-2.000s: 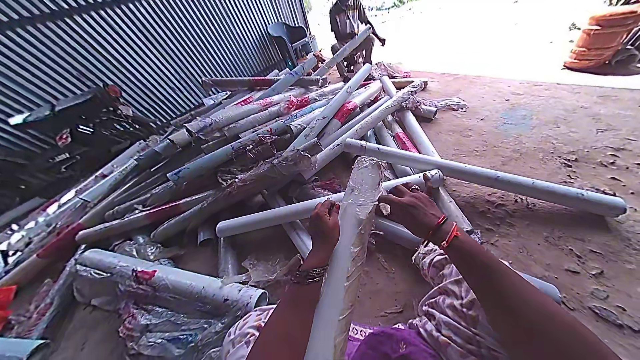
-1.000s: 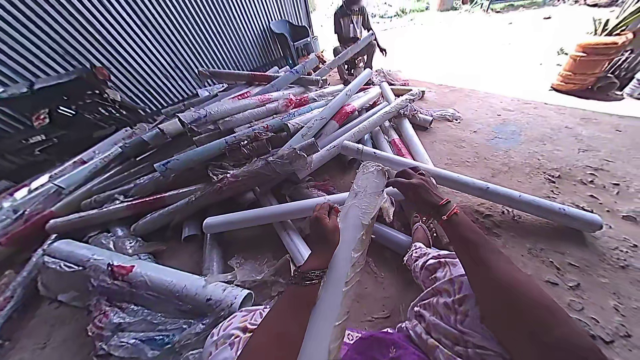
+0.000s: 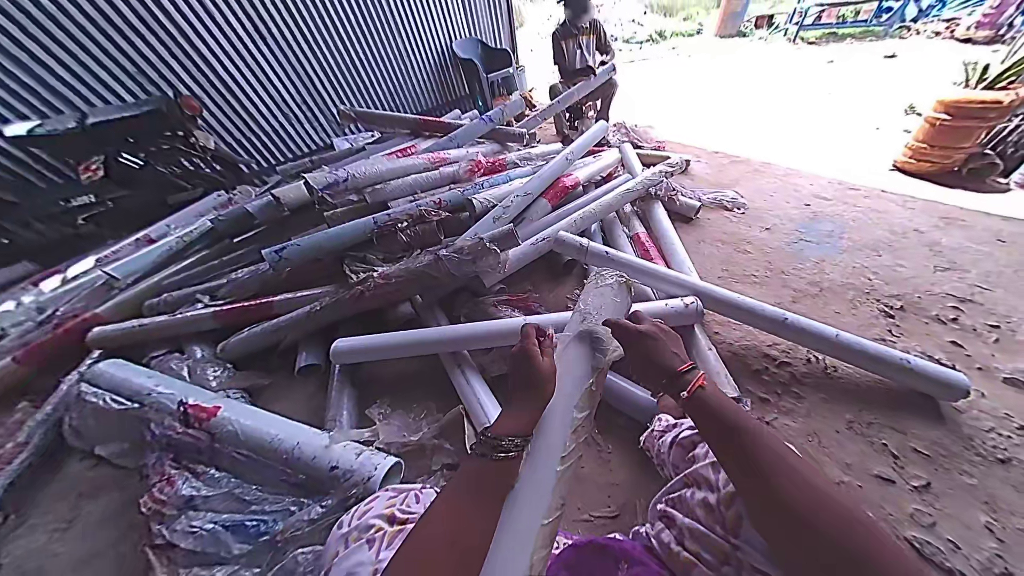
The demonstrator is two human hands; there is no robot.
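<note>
A pale pipe [image 3: 544, 448], partly covered in wrinkled plastic wrap [image 3: 594, 360], slants up from my lap between my arms. My left hand [image 3: 534, 368] is at the pipe's left side near its upper part, fingers curled around something too small to make out. On the right side, my right hand [image 3: 652, 348] pinches the bunched edge of the wrap. Behind both hands, a white pipe [image 3: 424, 340] lies crosswise. Whether my left fingers hold wrap or the pipe's edge is hidden.
A large heap of wrapped pipes [image 3: 384, 216] fills the left and middle. A long pipe [image 3: 768, 312] lies on the dirt floor at right. Loose plastic [image 3: 216, 520] and a thick pipe [image 3: 240, 424] lie at lower left. A person [image 3: 580, 64] sits beyond, holding a pipe, near a chair [image 3: 486, 68].
The plastic around the upper part of the held pipe has been drawn further to the right, and more bare pipe shows below my hands. The view has shifted slightly.
</note>
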